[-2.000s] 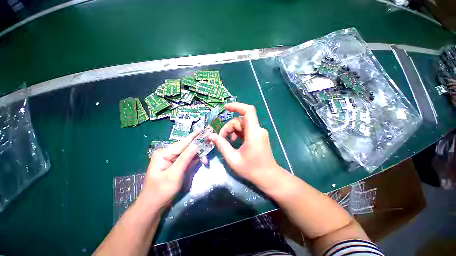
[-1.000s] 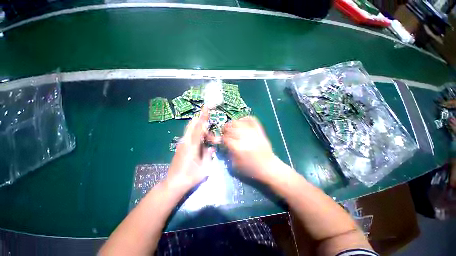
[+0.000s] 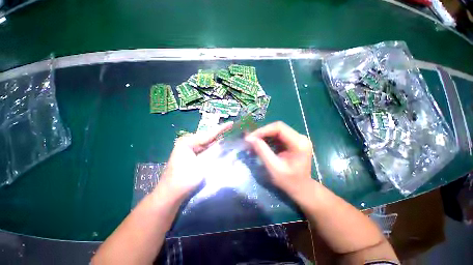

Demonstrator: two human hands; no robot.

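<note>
My left hand [image 3: 189,158] is over the near part of the bench, its fingers pointing at a blurred green circuit board [image 3: 244,126] at its fingertips. My right hand [image 3: 282,152] has thumb and index finger pinched at the board's right side; whether a small sticker is between them cannot be told. A clear adhesive sheet [image 3: 148,178] with rows of small marks lies under the hands, partly hidden and glaring white. The board pile [image 3: 223,90] lies just beyond the hands, green boards overlapping.
A clear blister tray [image 3: 31,124] lies at the left. Bagged boards [image 3: 381,106] lie on a crumpled clear plastic bag [image 3: 428,155] at the right. Long strips [image 3: 456,108] lie at the far right. A pale edge strip [image 3: 155,55] crosses behind the pile. A brown carton [image 3: 415,222] is below the bench edge.
The view has shifted. My hands have moved slightly apart, and my right hand has opened out from its closer curl. The upright bright piece above my left fingers no longer shows.
</note>
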